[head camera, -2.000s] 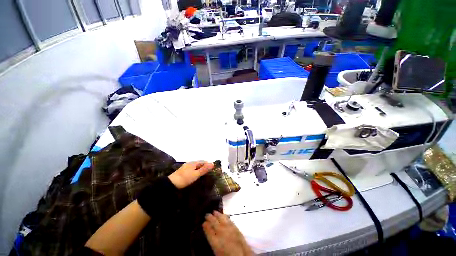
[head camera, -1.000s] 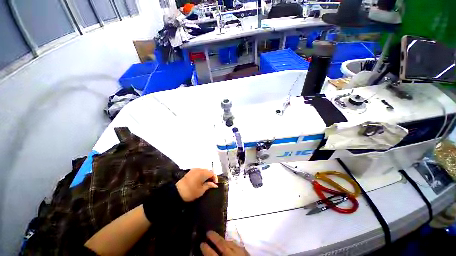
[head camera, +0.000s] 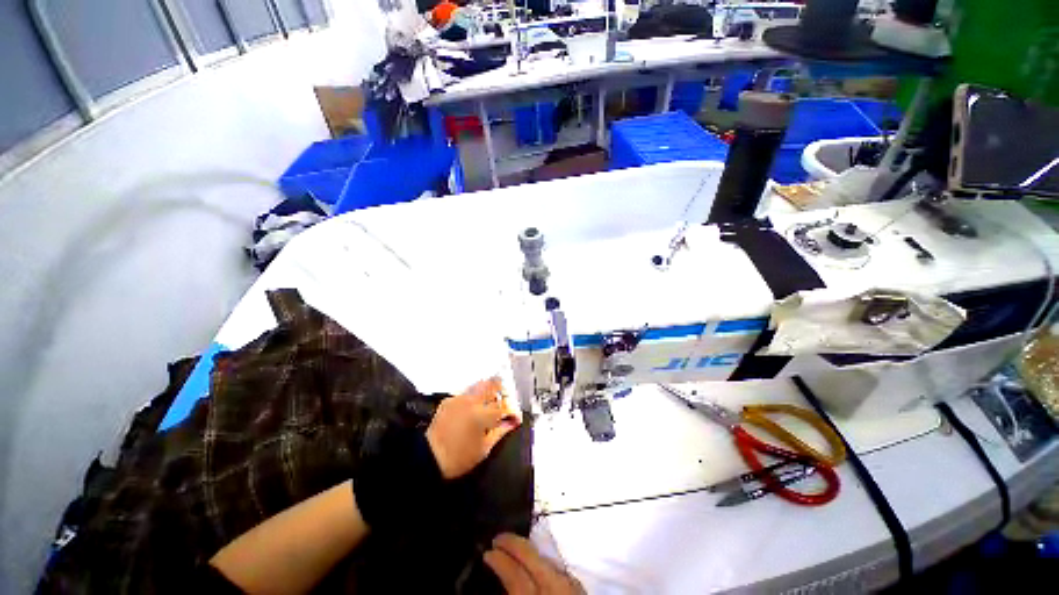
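A dark plaid garment piece [head camera: 279,407] spreads over the left of the table, its right edge running up to the presser foot area [head camera: 544,401] of the white sewing machine [head camera: 650,291]. My left hand [head camera: 470,428], with a black wrist cover, lies on the cloth just left of the needle, its fingertips bent together at the cloth's edge. My right hand [head camera: 531,567] is partly cut off by the bottom edge of the picture. Its fingers rest on the lower right edge of the cloth; whether they pinch it is unclear.
Scissors [head camera: 790,447] with red and yellow-orange loops lie right of the needle, with black snips [head camera: 761,484] beside them. Black straps [head camera: 854,471] cross the table. A cream cloth [head camera: 865,322] is on the machine arm. Blue bins [head camera: 372,174] stand behind the table. A phone-like device [head camera: 1008,145] is at the right.
The plaid cloth edge has moved up to the machine foot, and its lighter check corner no longer shows. My left hand has shifted slightly right beside the needle; my right hand is lower.
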